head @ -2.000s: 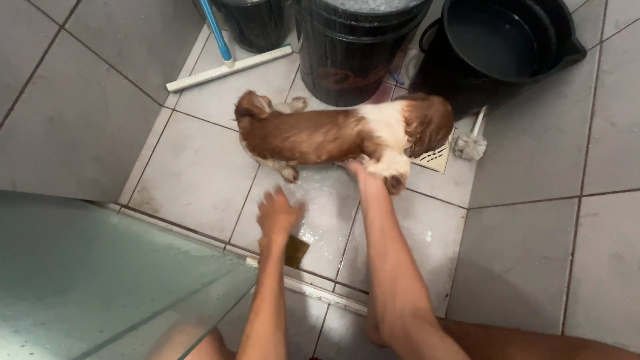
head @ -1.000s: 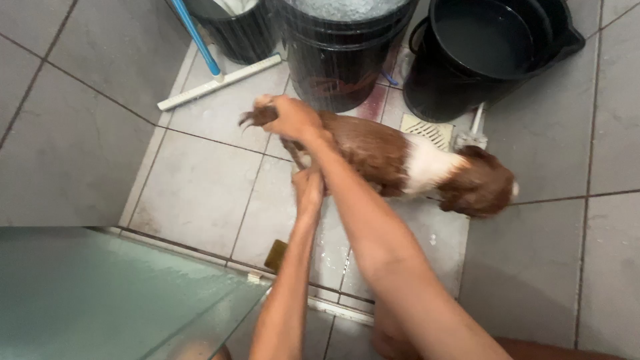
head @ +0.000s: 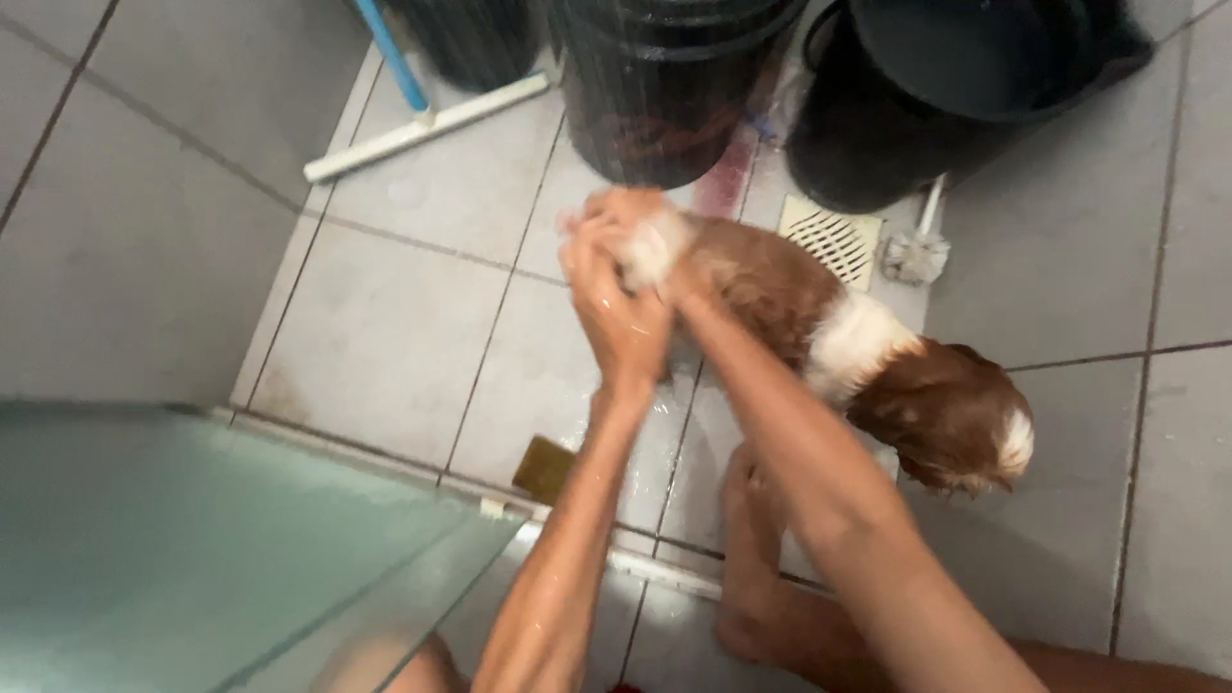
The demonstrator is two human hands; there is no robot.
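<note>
A wet brown and white dog [head: 770, 279] stands on the tiled shower floor, its head toward the right and its rump toward my hands. My left hand [head: 616, 313] is against the pale fur at the dog's rear, fingers pointing up. Just above it my right hand [head: 626, 217] reaches around the same rear part, blurred by motion. Both hands touch the dog; whether the fingers close on a leg or the tail cannot be told. Water drops glisten on my left wrist.
Black buckets, one in the middle [head: 664, 106] and one at right [head: 866, 125], stand behind the dog. Near them are a floor squeegee [head: 428, 130], a drain grate [head: 830, 241] and a toilet brush [head: 914, 255]. A brownish square [head: 546, 469] lies by the threshold, near a glass panel [head: 241, 539]. My foot [head: 751, 520] is below the dog.
Two seconds ago my left hand was off the dog; now both hands are at its rear. The dog's head has moved right and down. Since one second ago the view has come closer.
</note>
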